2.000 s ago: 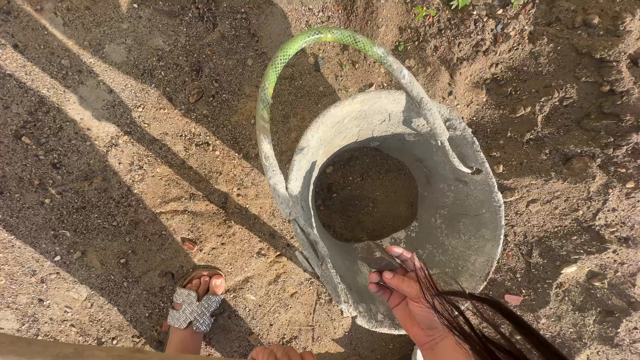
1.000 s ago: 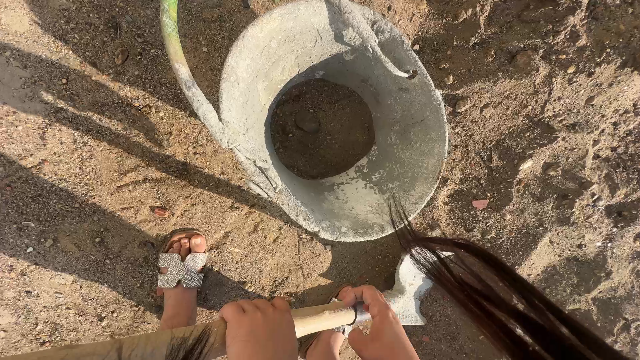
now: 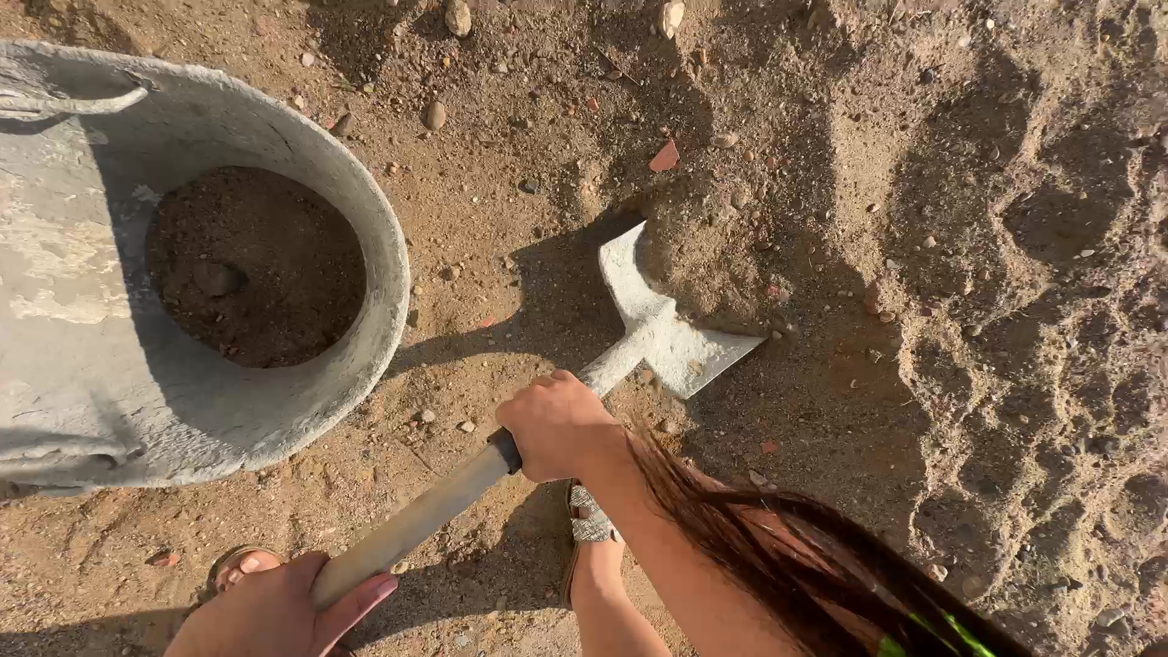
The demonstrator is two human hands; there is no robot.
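Observation:
A shovel with a pale, crusted metal blade lies with its front edge in the sandy soil right of the middle, soil heaped against and over the blade. My right hand is closed around its shaft near the socket, just above a dark band. Lower left, my left hand grips the end of the wooden handle. At the left stands a grey, cement-crusted bucket, tilted in view and partly cut off by the frame. Dark soil with a stone covers its bottom.
My sandalled feet are below, one behind the shaft and one partly behind my left hand. Loose strands of hair hang over my right forearm. Rough, lumpy ground rises on the right, with stones and a reddish shard farther up.
Two seconds ago my right hand was off the shovel by the bucket; both hands now hold it. Since one second ago the blade has come down into the soil. The view has shifted right.

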